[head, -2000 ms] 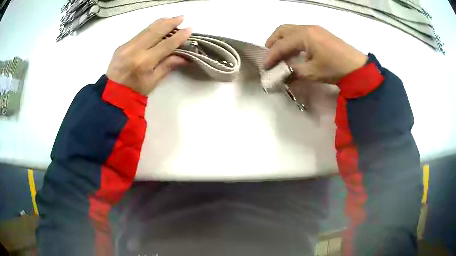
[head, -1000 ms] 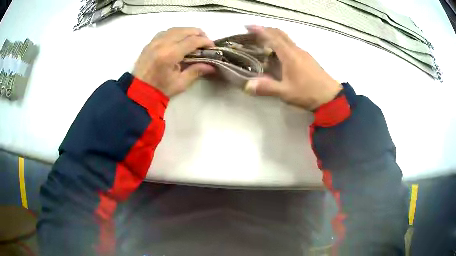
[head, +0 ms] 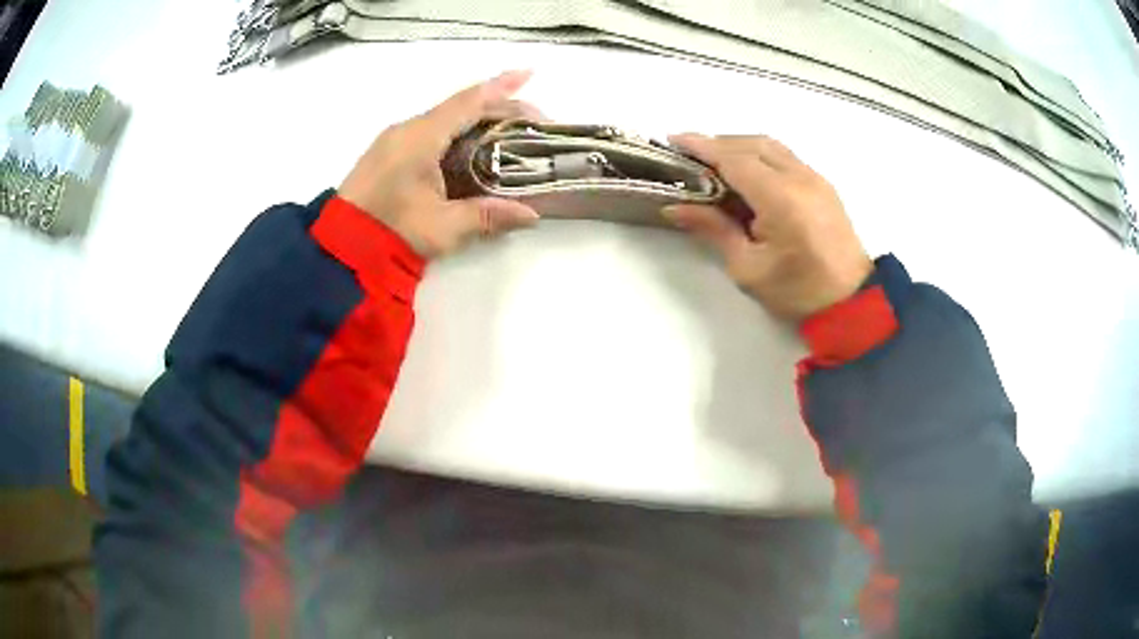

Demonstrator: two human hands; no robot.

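A folded strap bundle (head: 587, 194), beige-grey and layered, stands on edge between my two hands, above the white table. Silver metal hardware shows among its inner layers. My left hand (head: 425, 181) grips its left end, with the thumb on the near side and fingers behind. My right hand (head: 781, 219) grips its right end in the same way. No white band shows around the bundle.
Long unfolded straps (head: 749, 50) lie across the back of the table, with silver hooks at their left end. Banded finished bundles (head: 56, 156) stand at the far left. The table's front edge (head: 587, 499) runs before my body.
The loose strap end that my right hand held out to the right is now folded around the bundle. My right hand has moved onto the bundle's right end, and the bundle is now longer and flatter.
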